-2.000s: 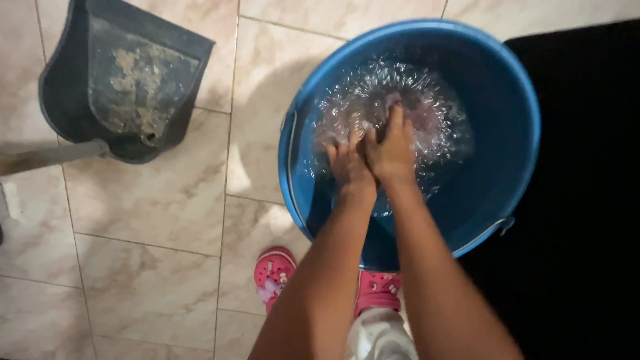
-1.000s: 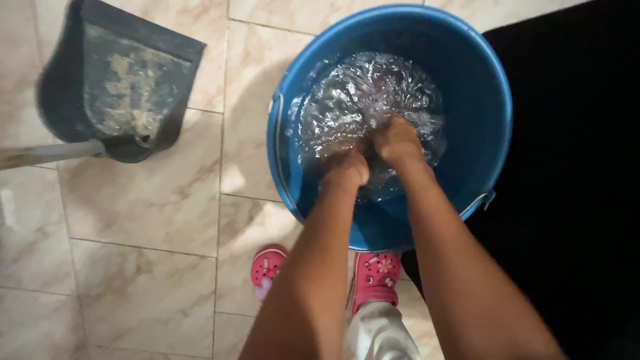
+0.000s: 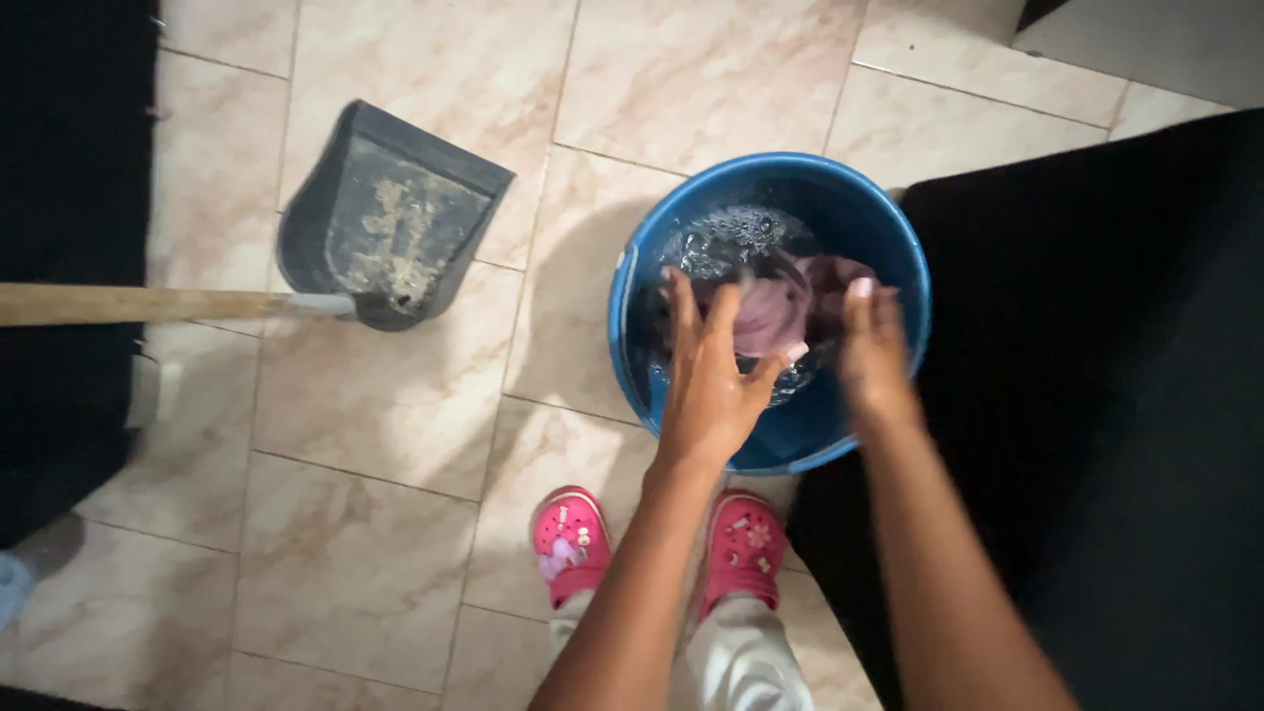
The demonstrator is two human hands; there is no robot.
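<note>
A blue plastic bucket (image 3: 622,336) stands on the floor with sudsy water (image 3: 731,237) inside. A wet mauve cloth (image 3: 775,316) is raised at the water's surface between my hands. My left hand (image 3: 716,370) is over the bucket's left part, its fingers spread and touching the cloth, the thumb at its lower edge. At the bucket's right side, my right hand (image 3: 874,346) is blurred, with its fingers at the cloth's right end; how firmly they grip it is partly hidden.
A dark dustpan (image 3: 395,217) with dirt in it lies to the left, its wooden handle (image 3: 148,303) reaching the left edge. Black surfaces lie at the far left and right of the bucket (image 3: 1066,395). Pink clogs (image 3: 746,543) stand on the tiles just below the bucket.
Both hands have come up from the water and moved apart, and the mauve cloth now shows between them. The view has shifted and takes in more floor.
</note>
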